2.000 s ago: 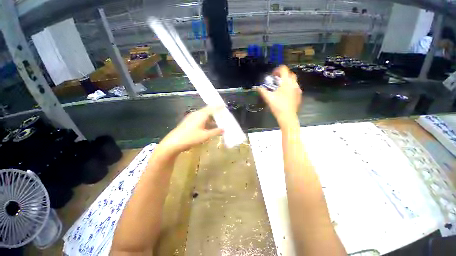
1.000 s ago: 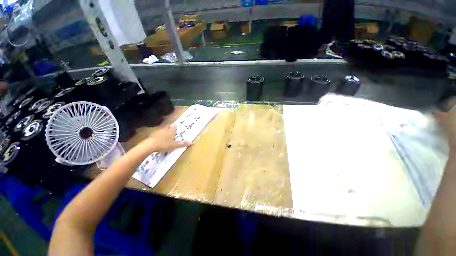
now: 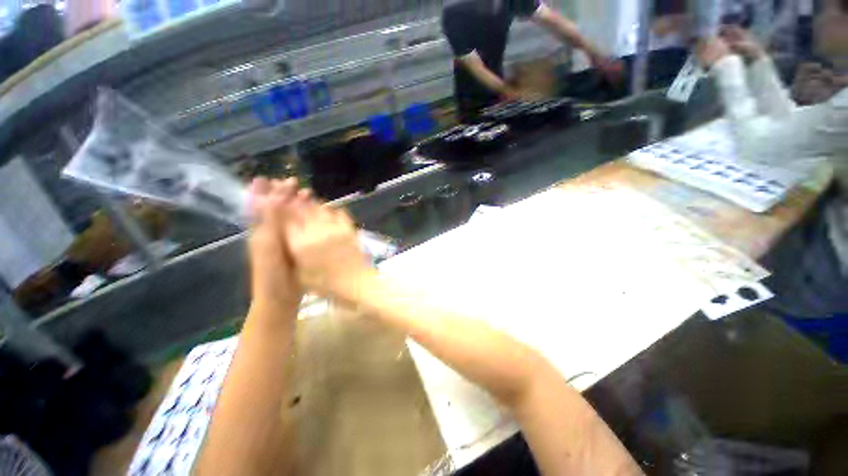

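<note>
A translucent release liner (image 3: 153,167) is blurred and sticks out up and to the left from my hands, fanned wider at its far end. My left hand (image 3: 270,237) grips its near end. My right hand (image 3: 324,244) is pressed against the left, its fingers closed around the same bunched end. The fingers overlap, so the grip is partly hidden. A small white and bluish piece (image 3: 377,244) shows just right of my right hand; I cannot tell if it is held. A label sheet stack (image 3: 186,409) with dark shapes lies at the left of the bench.
A large white sheet (image 3: 549,270) covers the bench's right side. A punched sheet (image 3: 737,299) overhangs its right edge. Black housings stand on the conveyor belt (image 3: 521,172) and more are clustered at lower left. A person in dark clothes is beyond the belt; another's white sleeves are at right.
The view has swung right. My left hand has left the label sheet stack, and both hands are now together above the bench's far edge with the liner.
</note>
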